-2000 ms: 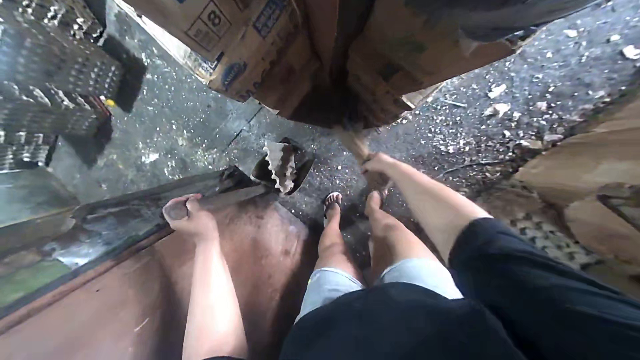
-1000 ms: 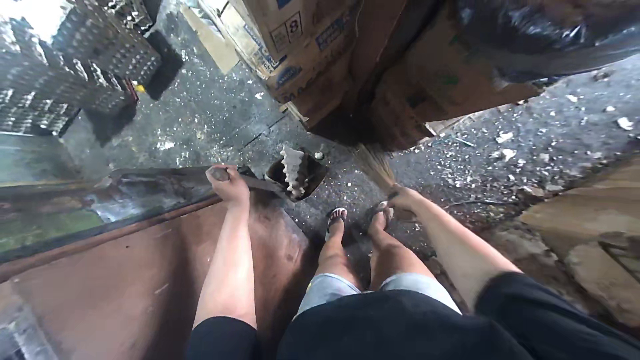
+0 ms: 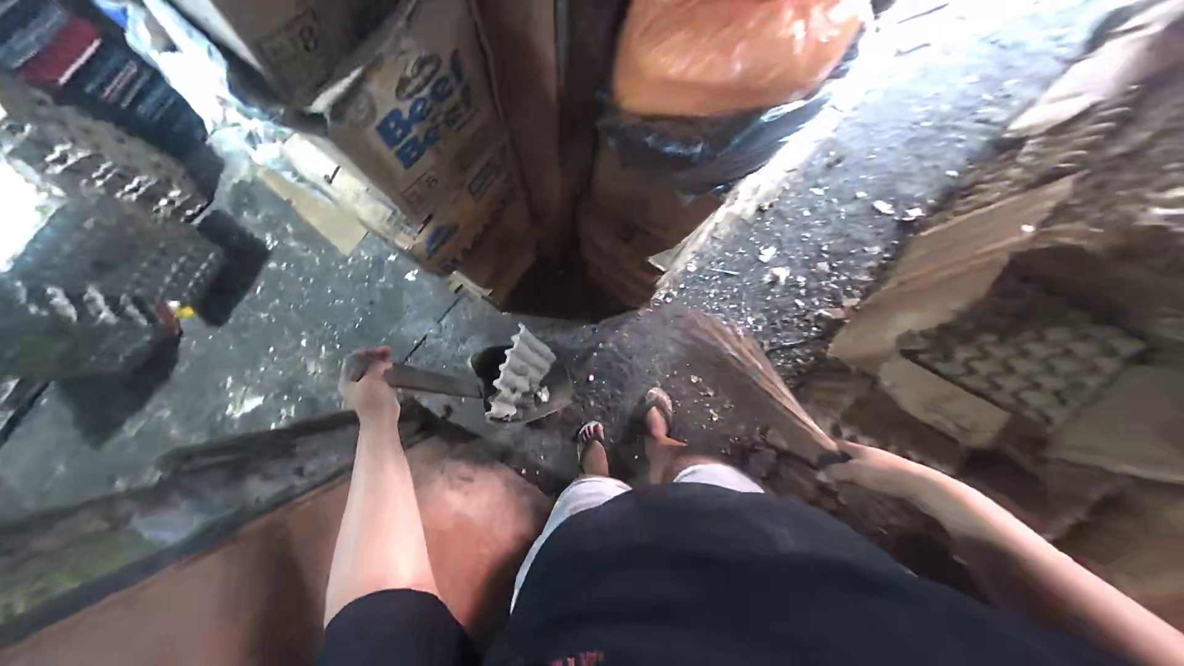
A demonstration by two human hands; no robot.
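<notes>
My left hand point(image 3: 372, 381) grips the handle of a dustpan point(image 3: 552, 396), whose dark pan lies low over the floor left of my feet. In the pan rests a piece of grey egg tray point(image 3: 524, 372) with a wavy edge, along with small bits. Out to the right, my right hand point(image 3: 846, 462) is closed around the bound end of a broom point(image 3: 754, 375) with long thin bristles. The bristles fan up and leftward from the hand toward the littered floor point(image 3: 786, 250); their tips are blurred.
Tall cardboard boxes point(image 3: 444, 129) stand ahead, beside an orange bag point(image 3: 731, 55). Stacked egg trays point(image 3: 111, 268) are at the left. On the right lie cardboard pieces point(image 3: 953, 268) and another egg tray point(image 3: 1036, 361). A brown surface with a raised edge point(image 3: 231, 573) borders my left arm.
My right hand and the broom have swung outward to the right, away from the foot of the boxes. The dustpan stays in my left hand. The view has shifted.
</notes>
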